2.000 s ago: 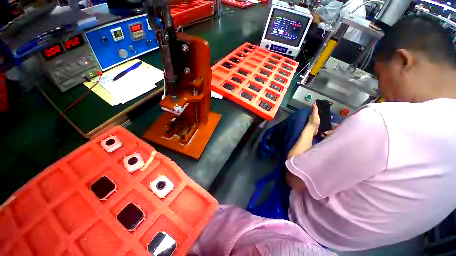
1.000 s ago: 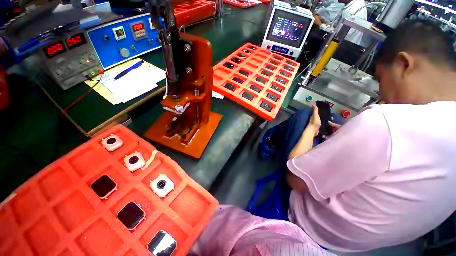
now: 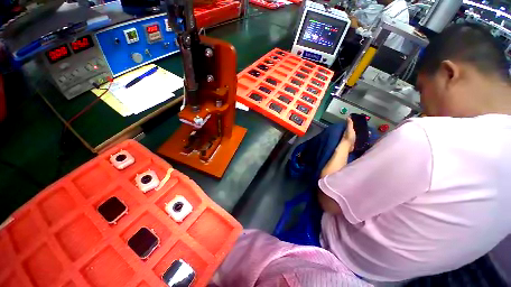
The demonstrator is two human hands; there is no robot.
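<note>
An orange-red turnover tray [image 3: 84,246] lies at the lower left, with most of its visible pockets empty. Three smartwatch units, back up [image 3: 178,207], with pale rims and round black centres, sit along its right side. Three smartwatch units, screen up [image 3: 143,242], with dark square faces, sit in the row beside them; the nearest reflects white light. A small pale strip [image 3: 166,178] lies by the middle back-up unit. Neither of my hands is in view. A pink striped sleeve [image 3: 280,260] shows at the bottom edge.
An orange-brown press fixture [image 3: 223,95] stands beyond the tray. A second, fuller tray [image 3: 263,106], a monitor [image 3: 320,32], a grey power supply [image 3: 75,70], a blue instrument [image 3: 120,50] and papers with a pen [image 3: 141,77] lie behind. A person in pink [image 3: 392,185] sits right, holding a phone [image 3: 360,132].
The whole view has shifted very slightly to the left. The person's hands and phone at the right have moved a little. The units in the near tray have not moved.
</note>
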